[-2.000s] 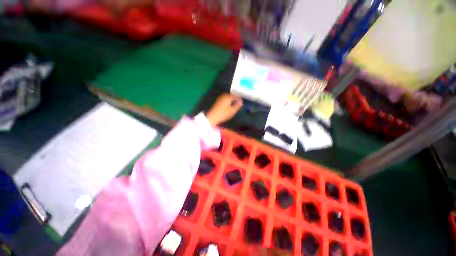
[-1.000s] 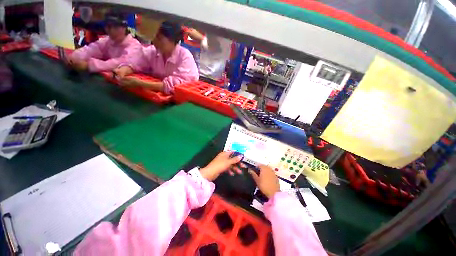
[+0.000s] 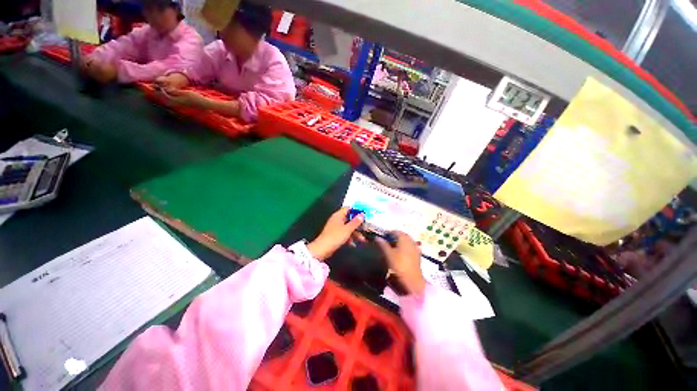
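My left hand [image 3: 336, 231] is raised in front of the bench tester [image 3: 405, 218], holding a small dark watch body [image 3: 356, 214] between thumb and fingers. My right hand [image 3: 403, 256] is just to its right, fingers curled around a small dark item [image 3: 386, 237], too blurred to name. The tester's screen is lit blue and pink, with rows of red and green buttons at its right. Below my hands lies the red compartment tray [image 3: 355, 309], with dark watch bodies in its pockets, partly hidden by my sleeves.
A green board [image 3: 252, 195] lies left of the tester. A clipboard sheet [image 3: 103, 286] and a calculator [image 3: 32, 182] are further left. Paper slips [image 3: 466, 294] with a pen lie right. A metal post slants at right, under a yellow notice [image 3: 600, 164]. Two people in pink sit across the bench.
Since one second ago, both hands have stayed together at the tester; my right hand's fingers now close around a dark item. The view has shifted slightly. Two seconds ago only my left hand showed.
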